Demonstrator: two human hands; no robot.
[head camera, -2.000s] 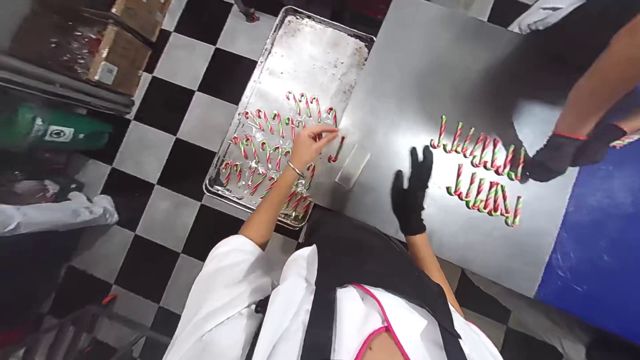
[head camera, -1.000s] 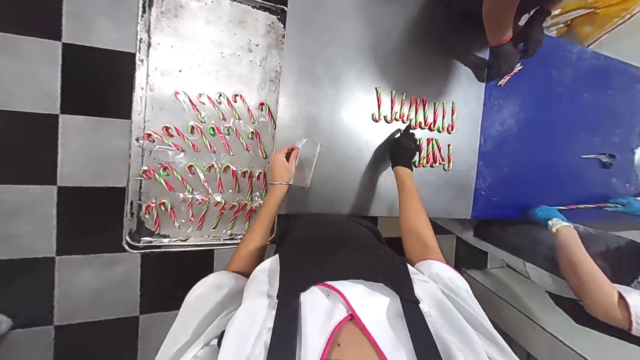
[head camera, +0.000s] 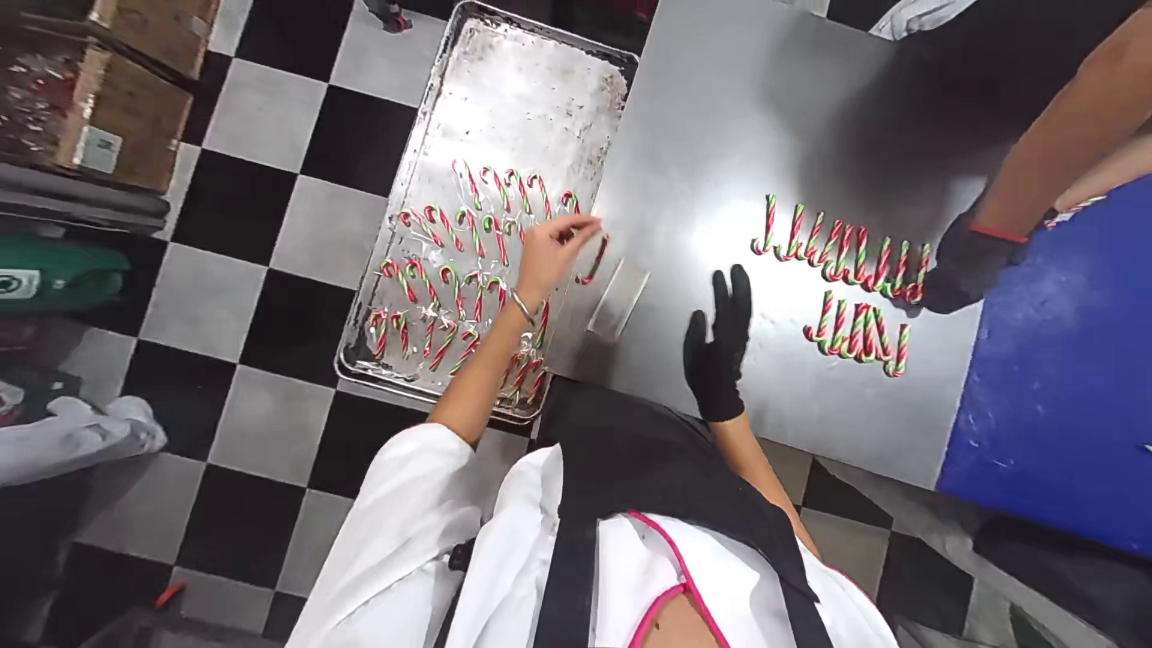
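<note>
My left hand, bare, is pinched at the upper end of a red, green and white candy cane, over the right edge of the metal sheet tray. Any clear sleeve around that cane is too faint to tell. Rows of candy canes in clear wrap lie on the tray. A stack of clear plastic sleeves lies beside it on the metal table. My right hand, in a black glove, hovers empty with fingers apart. To its right, unwrapped candy canes lie in two rows.
A co-worker's black-gloved hand is at the right end of the upper cane row. A blue work surface adjoins the table at right. Cardboard boxes and a green container stand at far left.
My left hand has gone from the clear sleeves to the tray's edge. My right hand has moved left, away from the unwrapped canes. The view has turned and shifted greatly.
</note>
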